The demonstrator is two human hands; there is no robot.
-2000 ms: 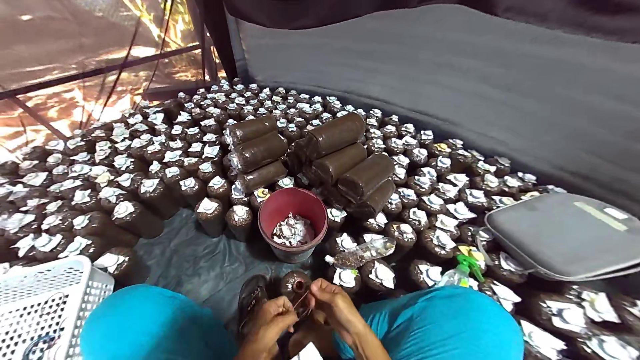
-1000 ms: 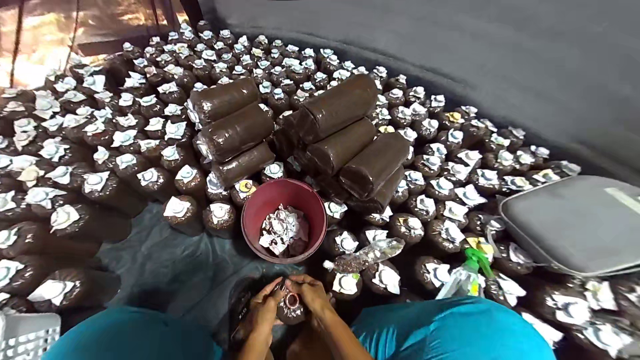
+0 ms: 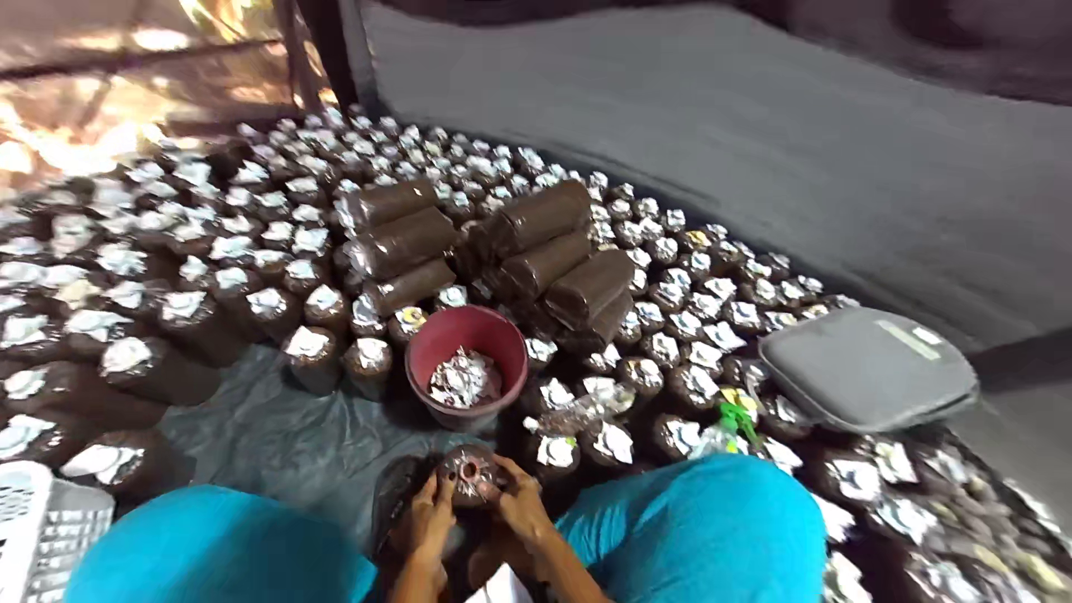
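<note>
Between my knees stands a dark-filled plastic bag (image 3: 469, 471) with a reddish-brown ring at its mouth. My left hand (image 3: 432, 512) holds its left side, and my right hand (image 3: 521, 501) grips its right side with the fingers near the ring. No paper cap covers this bag's mouth. Just beyond it is a red bucket (image 3: 466, 411) with crumpled whitish scraps (image 3: 463, 378) inside. A clear plastic bottle (image 3: 586, 409) with brownish contents lies on the capped bags to the right of the bucket. A white piece (image 3: 501, 586) shows at the bottom edge, below my hands.
Many upright bags with white caps (image 3: 307, 343) surround me. Full bags (image 3: 544, 264) lie stacked beyond the bucket. A grey lid (image 3: 867, 368) and a spray bottle with a green head (image 3: 731, 425) are at right, a white plastic basket (image 3: 50, 536) at lower left, dark sheeting (image 3: 276, 435) on the floor.
Two seconds ago my fingertips were together over the ring; now my hands are apart, one on each side of the bag. The view has swung down and back up.
</note>
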